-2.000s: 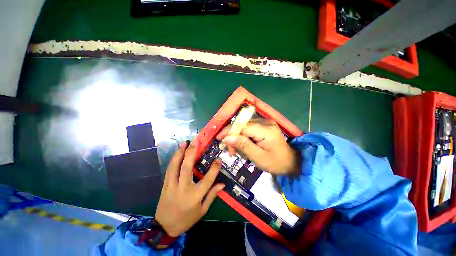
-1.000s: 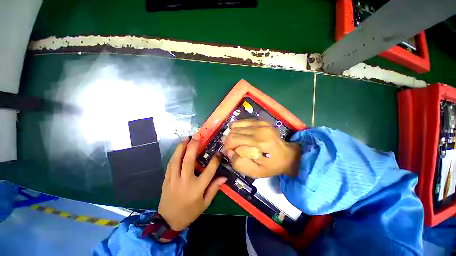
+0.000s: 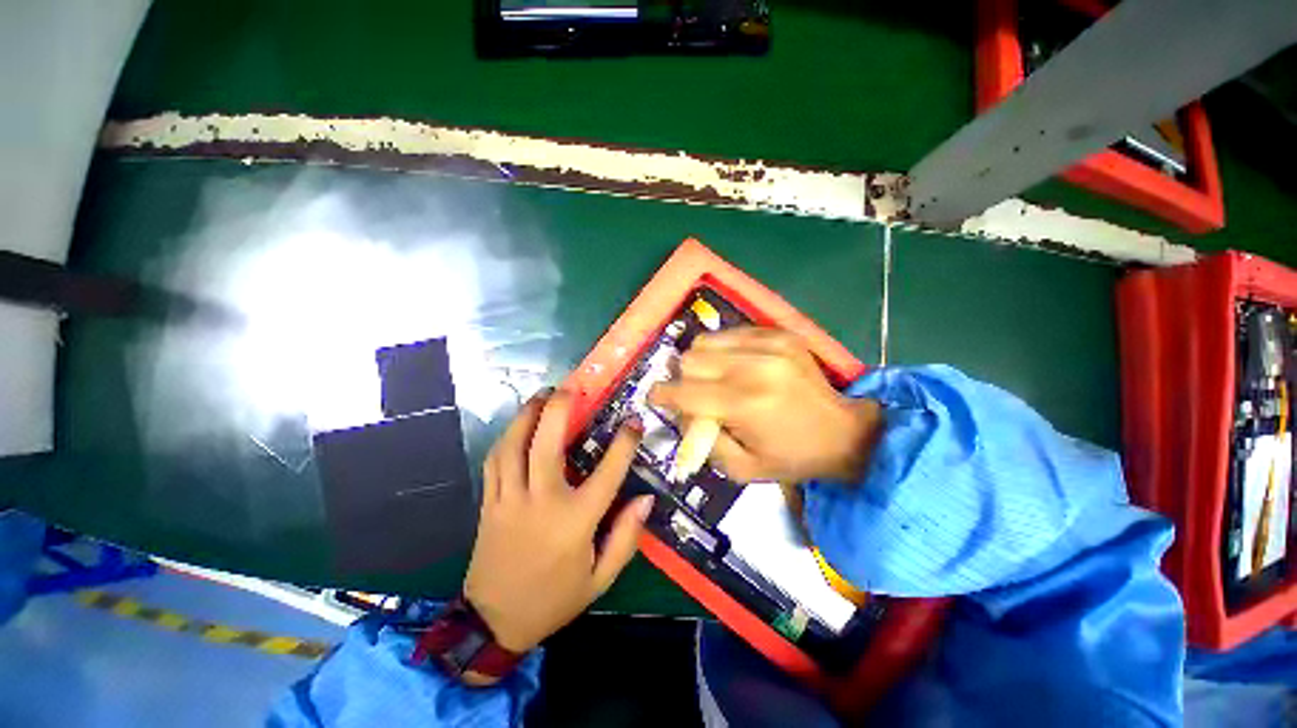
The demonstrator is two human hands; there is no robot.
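The opened tablet (image 3: 775,548) lies in its red-orange foam tray (image 3: 740,622), set diagonally on the green bench. My right hand (image 3: 768,405) is over the board end and holds a pale cream pick tool (image 3: 694,447), slanting below my fingers; its working tip cannot be made out. My left hand (image 3: 552,498) lies over the tray's left edge, fingers spread, with the index fingertip on the dark board area. It holds nothing that I can see. A white battery and an orange flex cable (image 3: 835,575) show below my right hand.
Black adhesive sheets (image 3: 394,484) and clear film under strong glare lie at left. A chipped white rail (image 3: 427,147) runs behind. A dark unit (image 3: 622,29) lies on the green conveyor. A grey bar (image 3: 1081,114) crosses upper right. Foam trays (image 3: 1178,455) with tablets stand at right.
The pick tool has swung from pointing up, then toward the camera, to slanting down below my right fingers. My left hand stays at the tray edge. The dark conveyor unit has shifted right.
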